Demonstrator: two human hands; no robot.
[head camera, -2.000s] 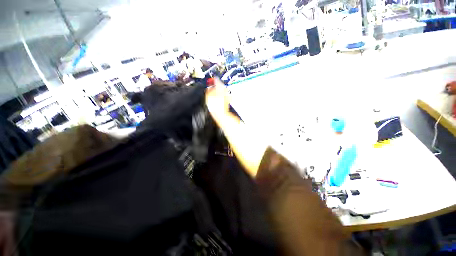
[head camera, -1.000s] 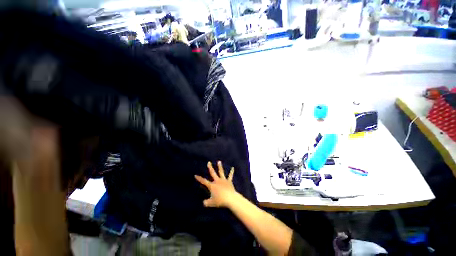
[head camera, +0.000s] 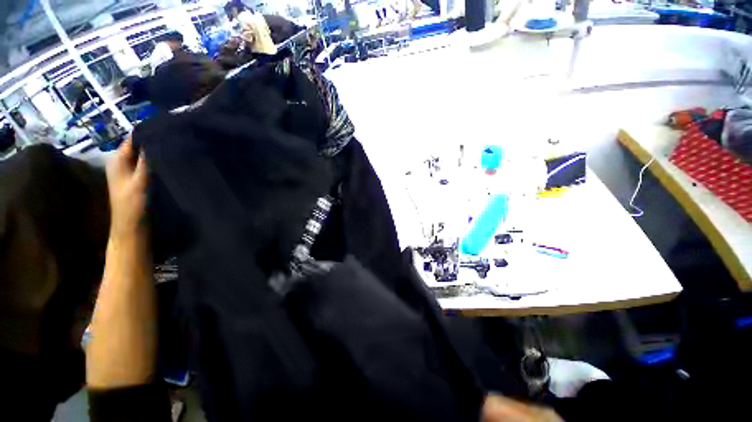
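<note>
A large black garment (head camera: 239, 181) hangs in front of me over the left end of the table and my lap. A black-and-white check strip (head camera: 313, 224) shows in its middle, and more patterned cloth shows near its top. My left hand (head camera: 128, 177) grips the garment's left edge, raised. My right hand (head camera: 518, 409) is at the bottom edge, blurred and cut off beside the garment's lower right part; its fingers cannot be made out. The sewing machine (head camera: 445, 262), with a light-blue part (head camera: 486, 224), stands right of the garment.
The white table (head camera: 610, 272) has a wooden front edge. A thin coloured stick (head camera: 551, 250) and a dark panel (head camera: 566, 171) lie right of the machine. A second table (head camera: 693, 189) at right holds red dotted cloth (head camera: 717, 169). A person (head camera: 247, 29) is in the background.
My left hand has come into clear view, holding the garment's left edge. My right hand has left the cloth's middle and moved down right to the frame edge. The garment has been shifted and partly unfolded.
</note>
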